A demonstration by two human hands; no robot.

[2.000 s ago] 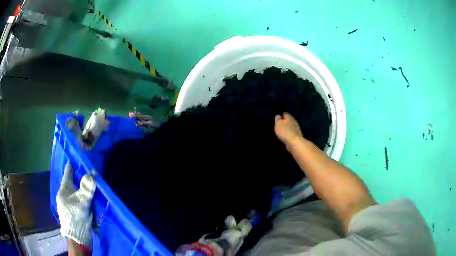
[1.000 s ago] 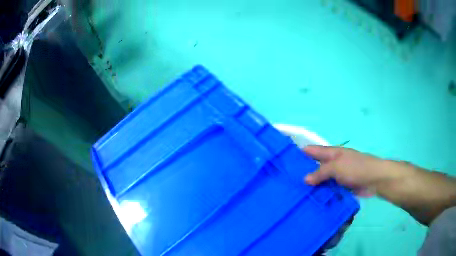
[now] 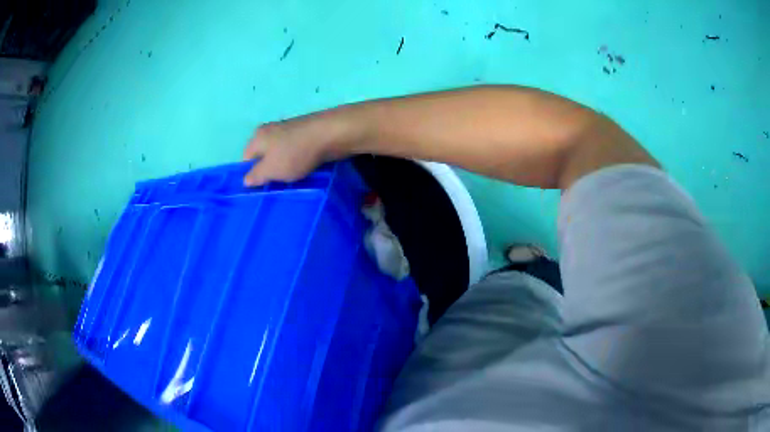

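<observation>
The blue plastic crate (image 3: 228, 278) is tipped over, its ribbed outside towards me and its mouth turned down to the right, over a white round bucket (image 3: 469, 211). Black rubber parts (image 3: 435, 219) show in the bucket beside the crate. My bare right hand (image 3: 283, 156) grips the crate's upper edge, with my forearm reaching across above the bucket. Pale cloth (image 3: 387, 245) hangs at the crate's rim. The inside of the crate is hidden. My left hand is not in view.
Green floor (image 3: 338, 51) with scattered dark scraps lies beyond the crate and bucket. A shoe or foot (image 3: 525, 252) shows right of the bucket. Grey metal equipment (image 3: 13, 160) stands at the far left. My grey-shirted body fills the lower right.
The crate has gone from mouth-up beside the bucket to tipped over it. My right hand has left the black parts and taken the crate's edge. My gloved left hand has gone from view.
</observation>
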